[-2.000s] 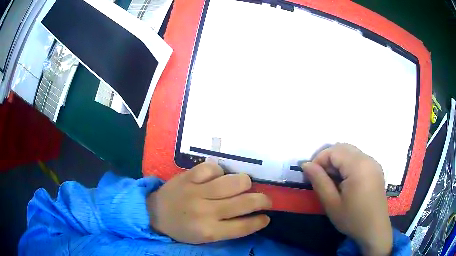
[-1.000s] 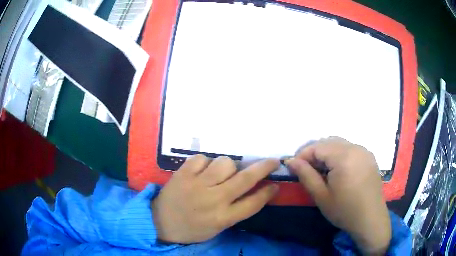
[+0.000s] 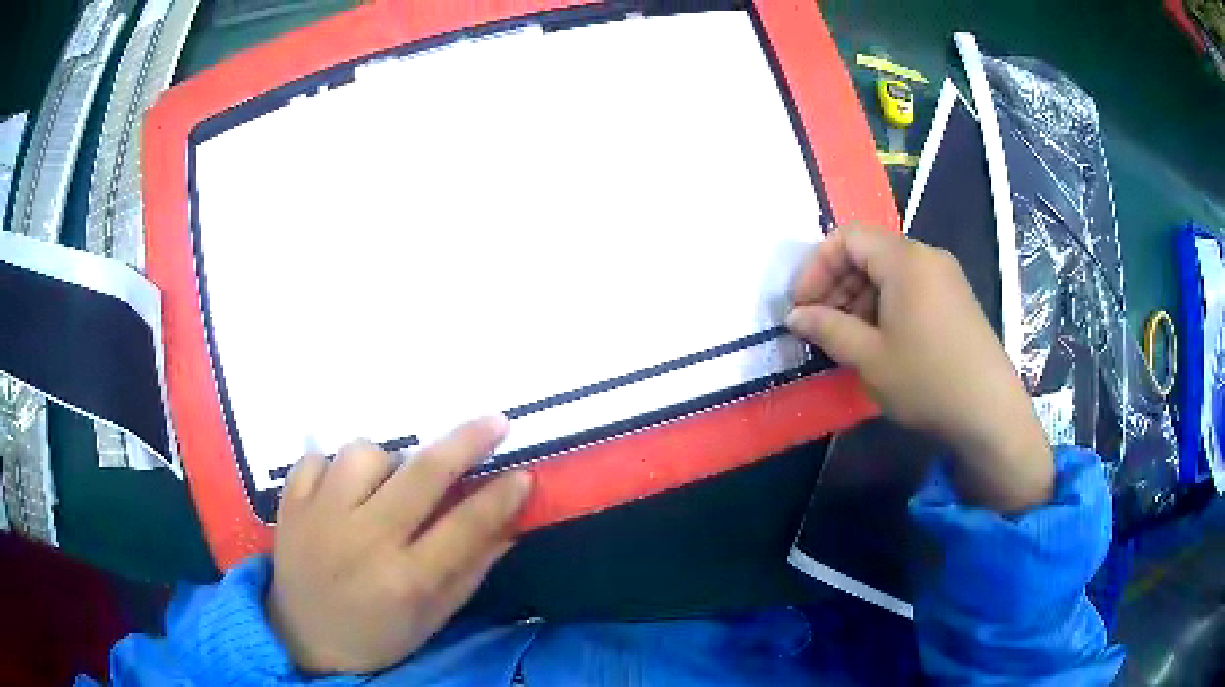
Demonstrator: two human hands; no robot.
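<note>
A white display panel [image 3: 497, 228] with a thin black frame lies on a red foam tray [image 3: 672, 451]. A long thin black adhesive strip [image 3: 645, 372] runs along the panel's lower part. A shorter black strip [image 3: 352, 454] lies to its left. My left hand [image 3: 403, 537] rests over the panel's lower left edge, its index fingertip beside the long strip's left end. My right hand [image 3: 900, 336] pinches the long strip's right end near the panel's lower right corner.
A black tape sheet on white liner [image 3: 81, 329] lies at left, near ladder-patterned sticker sheets [image 3: 128, 148]. At right are a yellow device [image 3: 896, 103], wider black sheets [image 3: 957, 181], crinkled clear plastic [image 3: 1061, 201], a yellow tape roll [image 3: 1159, 352] and a blue plastic basket [image 3: 1193, 349].
The view has swung right. My right hand has moved right along the panel's lower edge, and the long black strip now stretches between my hands. My left hand stays near the lower left.
</note>
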